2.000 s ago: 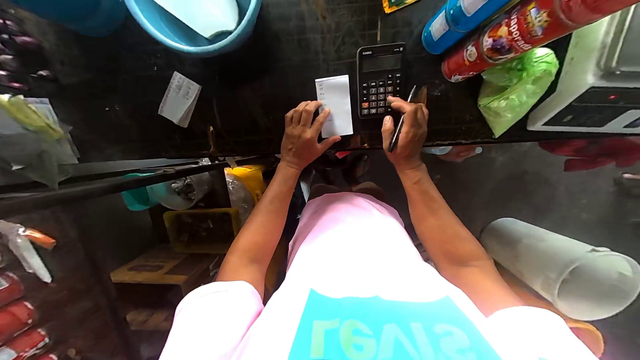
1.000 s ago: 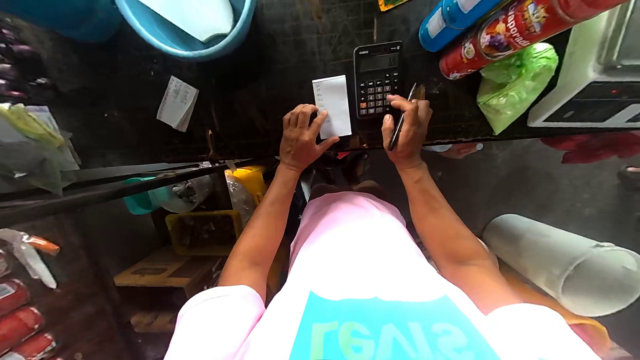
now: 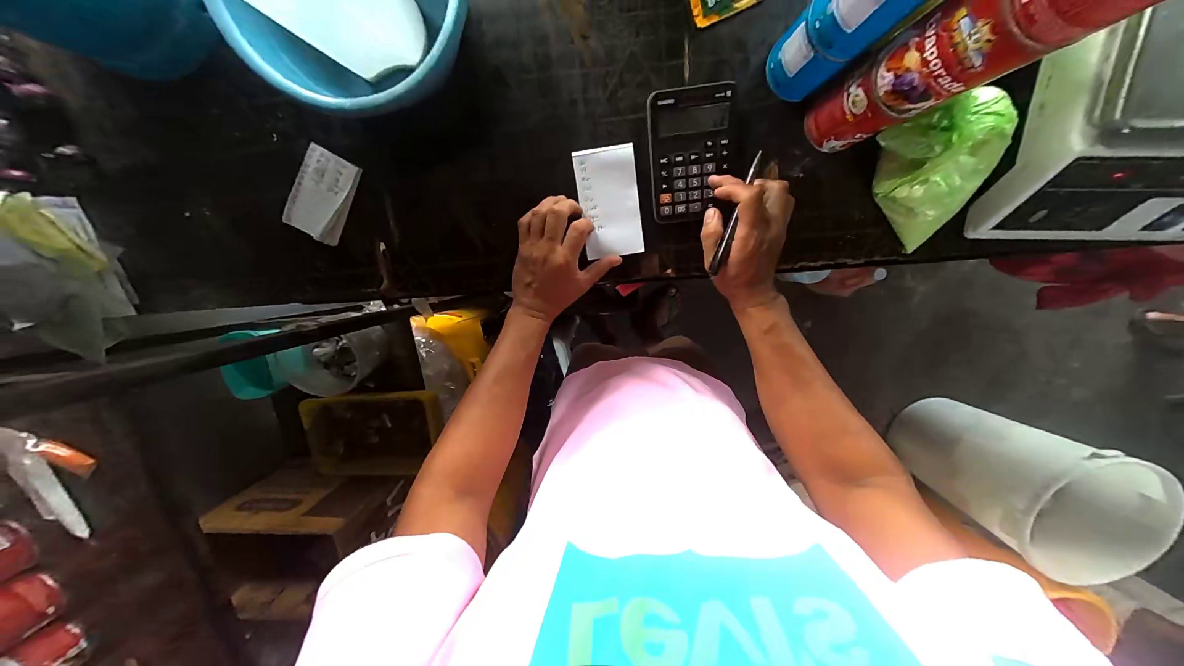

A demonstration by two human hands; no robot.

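My left hand [image 3: 555,257] rests on the dark table with its fingers apart, the fingertips at the left edge of a white notepad [image 3: 615,199] that bears handwriting. Just right of the pad lies a black calculator [image 3: 692,153]. My right hand [image 3: 754,236] holds a dark pen [image 3: 736,215] slanted between thumb and fingers, and a finger reaches the right side of the calculator's keys. A loose slip of paper [image 3: 321,194] with writing lies farther left on the table.
A blue basin [image 3: 453,46] stands at the upper left. Red packs [image 3: 925,69], blue packs [image 3: 795,60], a green plastic bag [image 3: 953,153] and a weighing scale [image 3: 1013,199] are at the right. Below the table's edge are a whitish cylindrical container [image 3: 999,472] and a yellow crate [image 3: 319,439].
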